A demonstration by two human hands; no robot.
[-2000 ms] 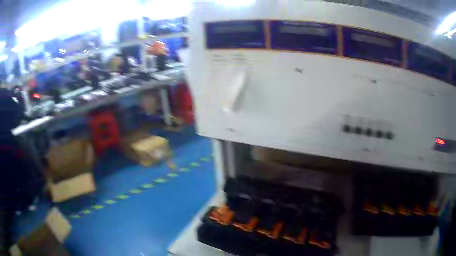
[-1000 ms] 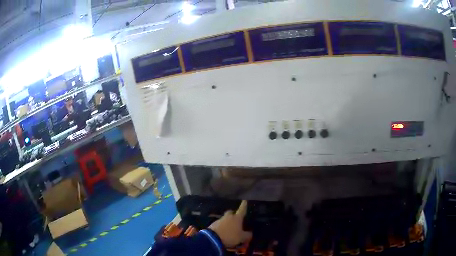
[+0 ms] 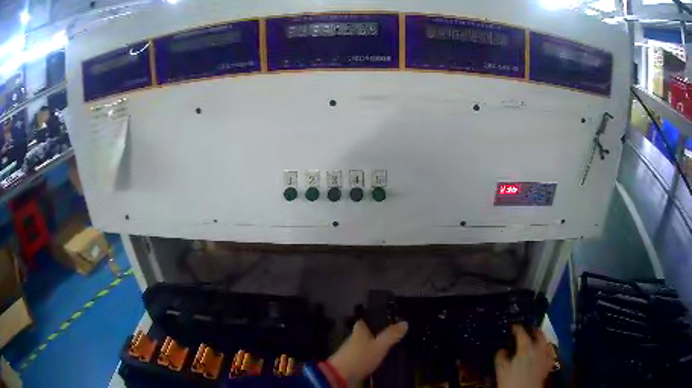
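The right fixture (image 3: pixel 448 326), a black block with small light dots, lies in the machine opening. My left hand (image 3: pixel 364 352) is at its left end, thumb and fingers around a narrow black part (image 3: pixel 380 309) that stands up between them. My right hand (image 3: pixel 525 359) is over the right end of the fixture, fingers bent down on it; whether it grips anything is hidden. The left fixture (image 3: pixel 228 318) lies to the left, with several orange clamps (image 3: pixel 207 361) along its front. The right fixture's orange clamps are mostly hidden by my hands and the frame edge.
The white upper cover (image 3: pixel 250 151) hangs over the fixtures, with green buttons (image 3: pixel 334 195) and a red digital readout (image 3: pixel 509 189). Black parts (image 3: pixel 630 326) lie in rows at the right. Cardboard boxes (image 3: pixel 86 248) and a red stool (image 3: pixel 29 227) stand on the floor at left.
The view has swung right and centred on the machine. My left hand has moved from the left fixture to the right fixture and now holds a black part. My right hand has come into view.
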